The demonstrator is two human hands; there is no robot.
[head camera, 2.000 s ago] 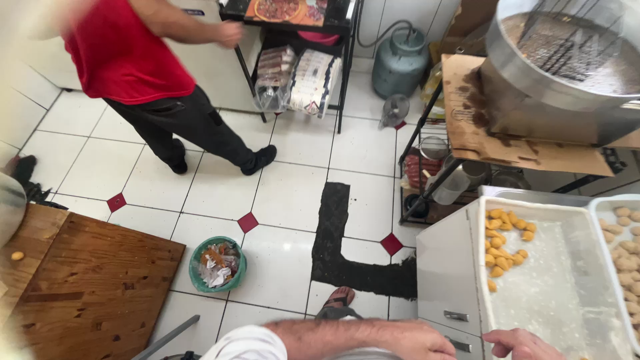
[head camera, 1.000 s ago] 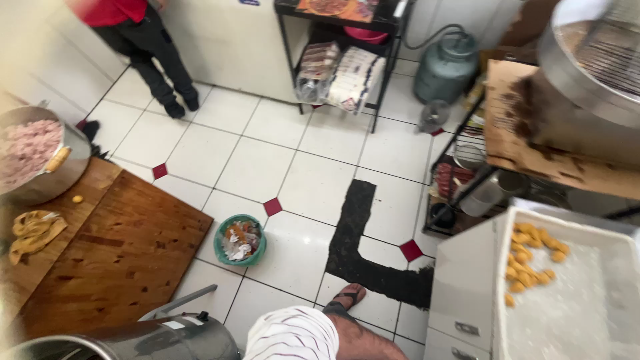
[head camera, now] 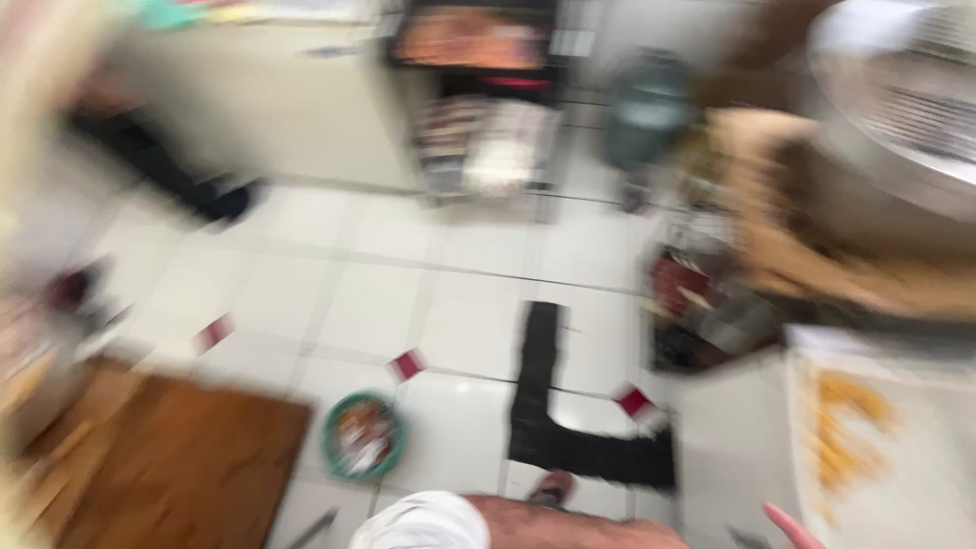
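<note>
The view is badly blurred. My left forearm, in a white sleeve, reaches right along the bottom edge; its hand lies below the frame. One finger of what appears to be my right hand (head camera: 791, 528) shows at the bottom right, beside a white tray (head camera: 926, 473). Small yellow-orange dough-like pieces (head camera: 846, 427) lie in that tray, left of the finger. What this hand holds, if anything, is hidden.
A teal basket of scraps (head camera: 364, 436) stands on the tiled floor near a wooden table (head camera: 198, 465). At right, a large metal pan (head camera: 877, 145) rests above cardboard. A gas cylinder (head camera: 648, 114) stands behind. Another person's leg (head camera: 152, 160) shows upper left.
My hands, both visible two seconds ago and absent one second ago, have partly changed: one finger shows again at bottom right. The other person's red top is no longer in view. The view has shifted.
</note>
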